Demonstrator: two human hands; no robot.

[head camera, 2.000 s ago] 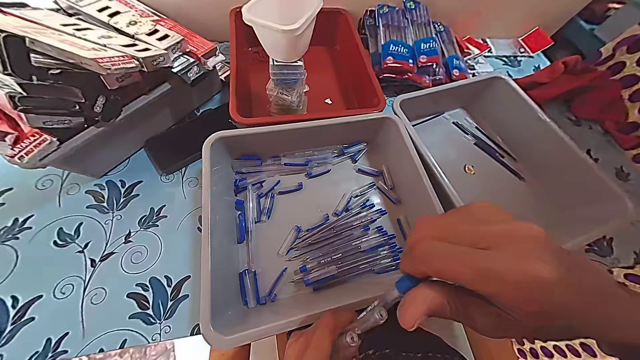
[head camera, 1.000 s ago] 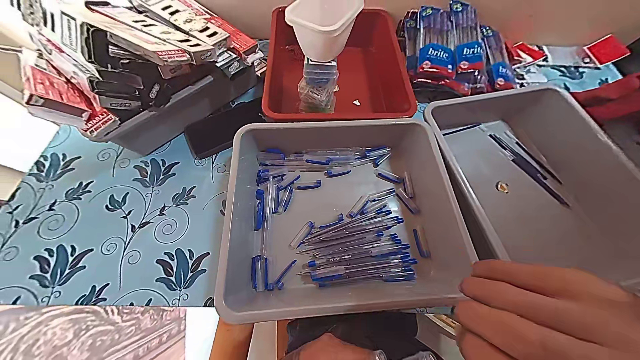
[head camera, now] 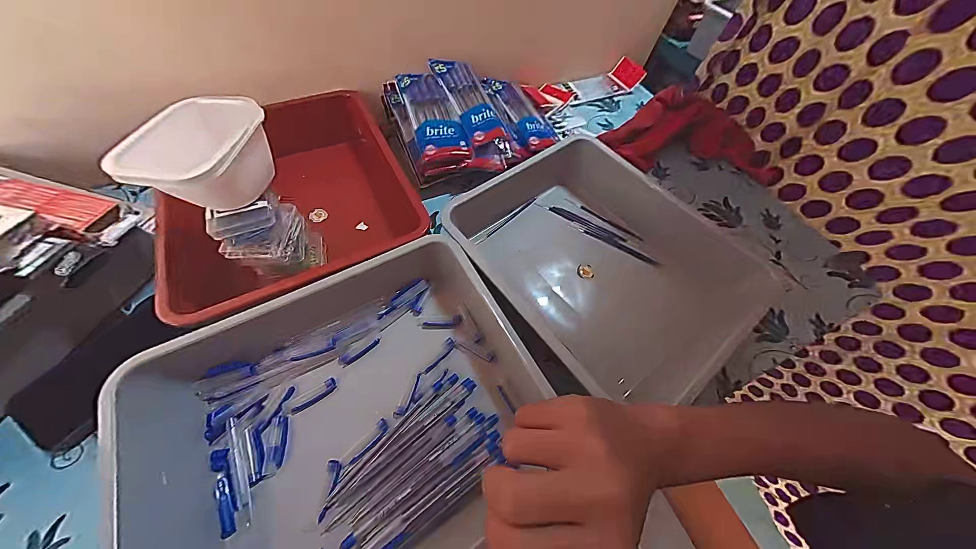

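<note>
My right hand (head camera: 576, 465) lies over the right wall of the near grey plastic tray (head camera: 305, 305), its fingers curled beside the blue ends of the pens; whether it grips anything is hidden. A bundle of clear ballpoint pens (head camera: 419, 465) lies slanted in that tray. Loose clear pen caps with blue clips (head camera: 263, 442) are scattered along its left and far sides. A second grey tray (head camera: 686, 343), to the right, holds several dark, slim pens (head camera: 591, 229) and a small round gold-coloured piece (head camera: 585, 271). My left hand is out of view.
Behind stands a red plastic tray (head camera: 358, 168) with stacked clear plastic cases (head camera: 263, 236) and a white plastic tub (head camera: 198, 152). Packaged pens (head camera: 473, 114) lie against the wall. Boxes (head camera: 57, 210) are at far left, a red cloth (head camera: 679, 133) at back right, beside a dotted cloth (head camera: 877, 168).
The view has swung right and closer. My right hand, pinching a blue-ended piece two seconds ago, is now over the near tray's right wall. My left hand has left view.
</note>
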